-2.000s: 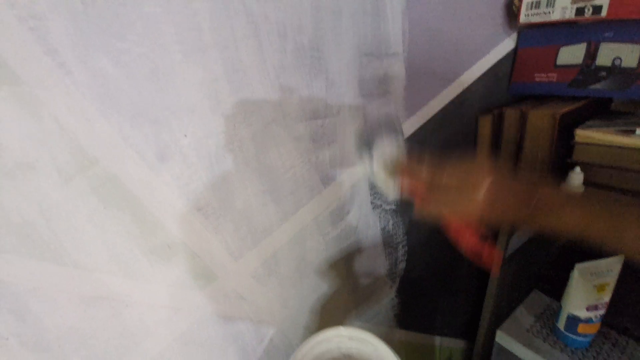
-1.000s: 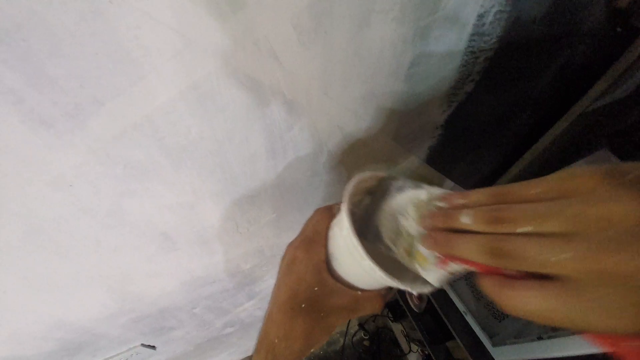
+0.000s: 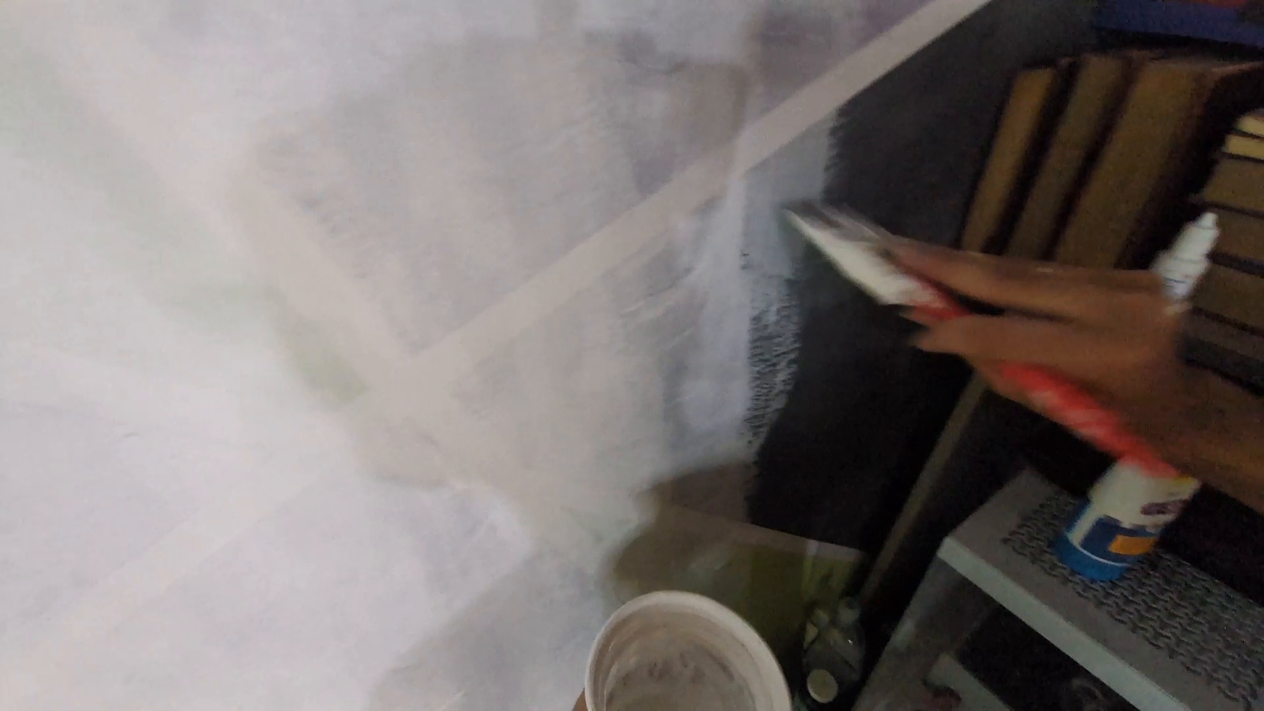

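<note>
My right hand (image 3: 1066, 316) grips a paintbrush (image 3: 1076, 415) with a red handle; its blurred, white-coated head is at the border between white paint and the black part of the wall (image 3: 513, 257). Whether the bristles touch the wall is unclear. White paint with a ragged edge covers part of the black, and a pale diagonal stripe runs across. Below, a white cup (image 3: 686, 657) with whitish paint residue inside is held up at the bottom edge of the view. Only a sliver of my left hand (image 3: 580, 702) shows beside the cup; the rest is out of frame.
Brown books or boards (image 3: 1106, 158) stand upright at the right, beside a stack of brown-edged items (image 3: 1239, 247). A grey shelf with a textured top (image 3: 1185, 602) carries a white and blue tube (image 3: 1126, 523). A small white nozzle bottle (image 3: 1190, 257) is behind my right hand. Clear bottles (image 3: 834, 642) stand low down.
One second ago the brush head was in the cup; now my right hand has it up at the wall's dark area. The view has shifted, and the cup is at the bottom edge.
</note>
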